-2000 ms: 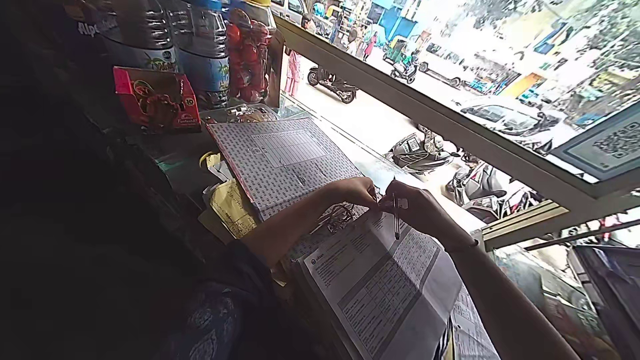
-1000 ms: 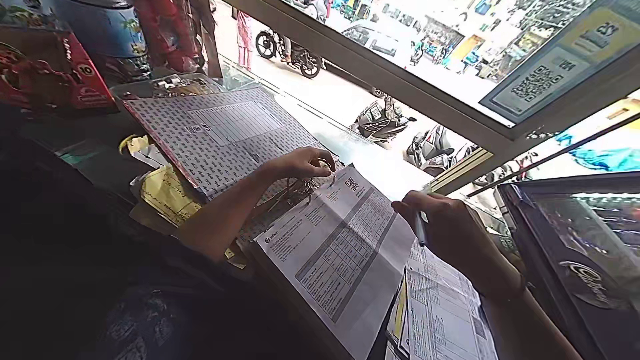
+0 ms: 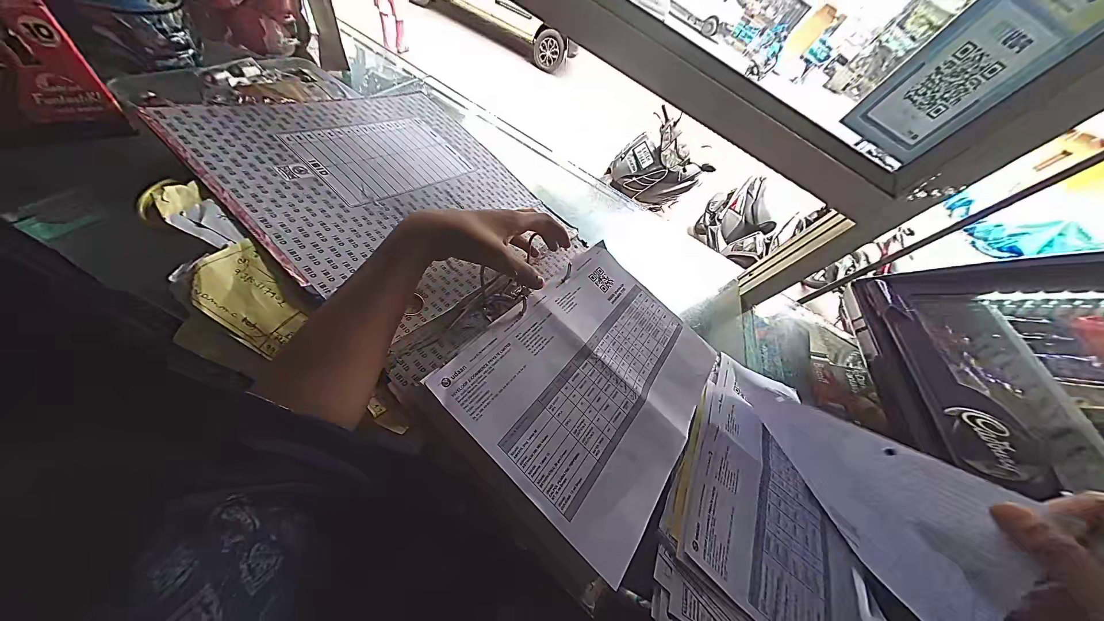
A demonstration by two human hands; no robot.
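An open lever arch file [image 3: 259, 194] with a patterned inner cover lies on the glass counter, and a stack of printed invoices [image 3: 586, 388] is in it. My left hand [image 3: 496, 241] is over the file's metal rings near the top edge of the stack, fingers curved and apart; whether a fingertip touches the metal cannot be seen. At the lower right, my right hand [image 3: 1056, 543] grips a loose sheet of paper [image 3: 906, 492] by its edge. Beneath that sheet lies a second pile of printed papers [image 3: 742, 509], right of the file. No pen shows in this view.
Yellow handwritten slips [image 3: 246, 293] stick out by the file's left side. A clear plastic tray [image 3: 259, 82] of small items, a red box [image 3: 60, 78] and jars stand behind. A dark purple Cadbury display case [image 3: 975, 379] is at the right, below a window frame [image 3: 776, 112].
My right hand has moved from the file's rings to the lower right and now holds a sheet. The pen seen in it earlier is out of sight. My left hand stays by the rings.
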